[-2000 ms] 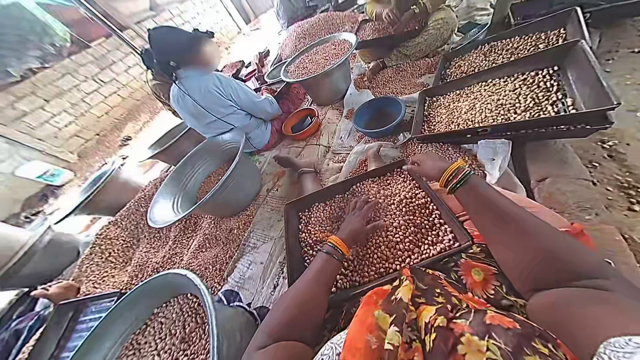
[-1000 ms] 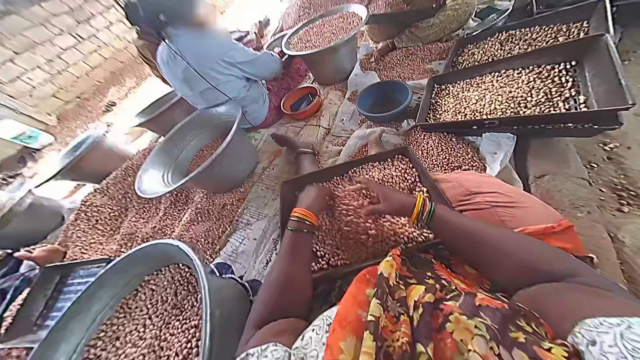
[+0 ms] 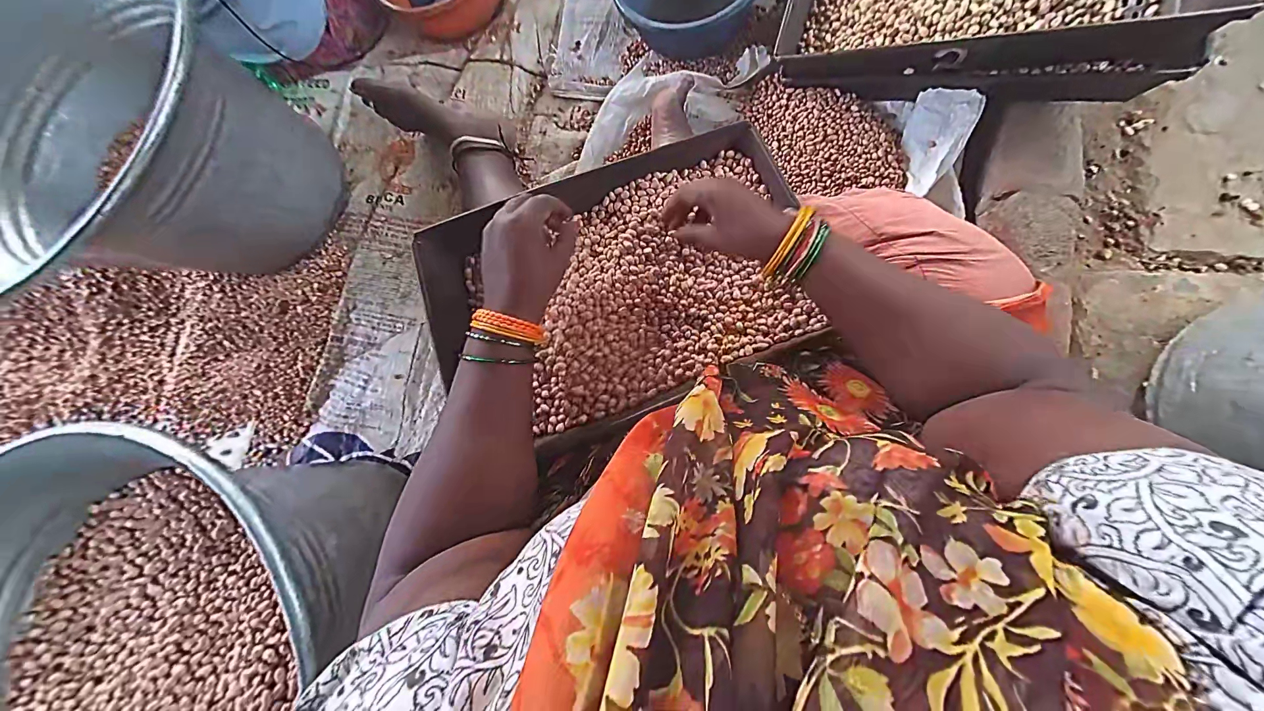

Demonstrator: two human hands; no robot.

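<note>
A dark rectangular metal tray (image 3: 434, 296) lies tilted across my lap, filled with reddish-brown nuts or seeds (image 3: 652, 306) that look like shelled peanuts. Over its left side is my left hand (image 3: 530, 247), fingers curled, with orange and dark bangles at the wrist; whether it holds any nuts cannot be told. My right hand (image 3: 726, 217), with yellow, red and green bangles, is above the upper right part of the heap. Its fingers are bent, thumb and forefinger close together, and what lies between them is unclear. The two hands are apart.
A metal tub (image 3: 346, 523) of nuts stands at lower left, another metal tub (image 3: 257, 178) at upper left. Nuts (image 3: 178, 346) cover the ground there. Ahead are a blue basin (image 3: 686, 35), an orange basin (image 3: 449, 15) and a dark tray (image 3: 987, 69) of paler nuts. A metal vessel (image 3: 1210, 380) is at right.
The view has tilted down closer to my lap. My hands, close together over the nuts one second ago, are now farther apart, the left at the tray's left side.
</note>
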